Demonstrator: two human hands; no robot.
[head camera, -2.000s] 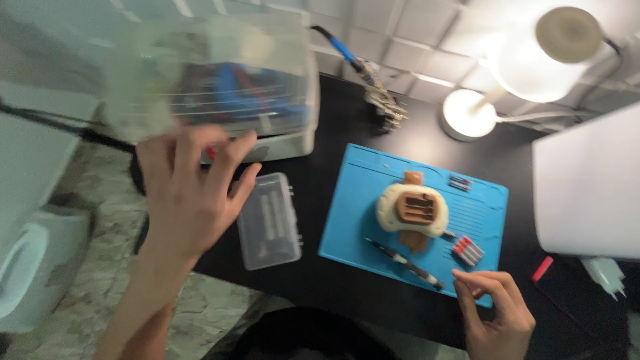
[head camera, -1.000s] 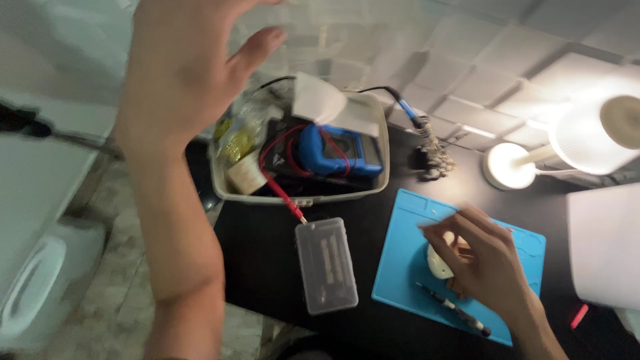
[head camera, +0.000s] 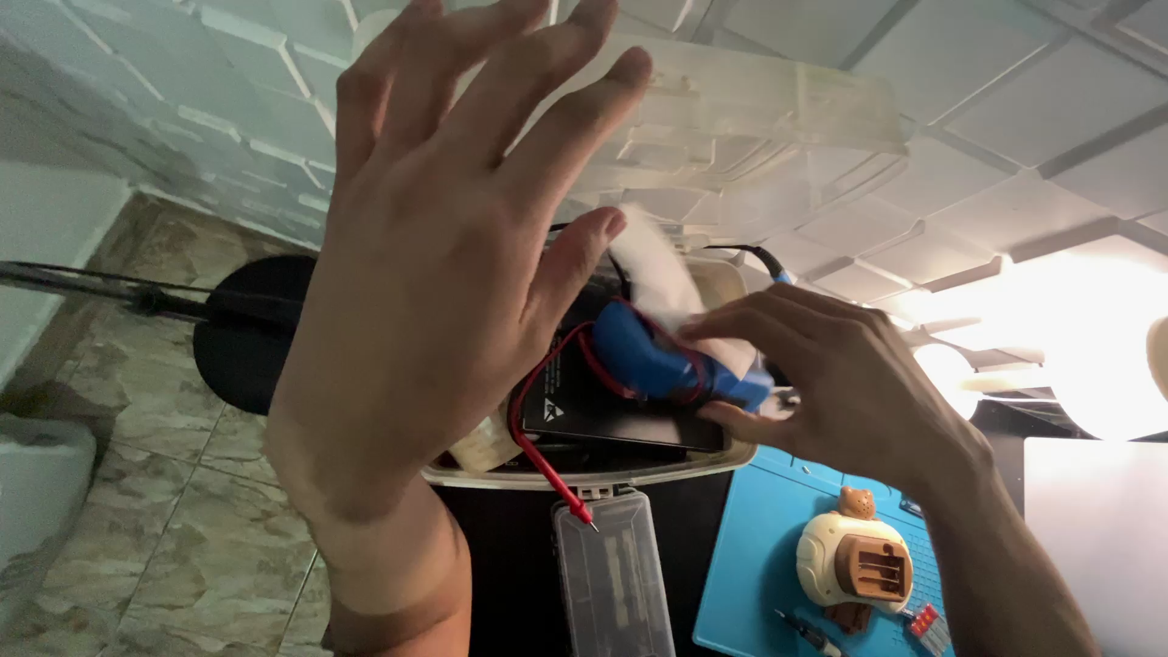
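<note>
My left hand (head camera: 438, 228) is raised with fingers apart beside the translucent lid (head camera: 748, 119); whether it touches the lid cannot be told. My right hand (head camera: 821, 383) has thumb and fingers around the end of a blue multimeter (head camera: 648, 356) wrapped in red test lead, with a blurred white sheet or pouch (head camera: 662, 274) against it. Both lie over a black box (head camera: 593, 401) in the plastic storage bin (head camera: 730, 464). A red test probe (head camera: 557, 484) hangs over the bin's front edge, its tip above a clear plastic case (head camera: 616, 575).
On the blue work mat (head camera: 739, 566) sit a cream and brown toy (head camera: 858, 561) with an open battery compartment, a pen-like tool (head camera: 808, 631) and batteries (head camera: 929, 630). A lit lamp (head camera: 1104, 338) stands right. A black round base (head camera: 251, 333) is left of the bin.
The bin's lid was down two seconds ago and is now up. My right hand has moved from over the mat to the multimeter in the bin. The view has moved closer to the bin.
</note>
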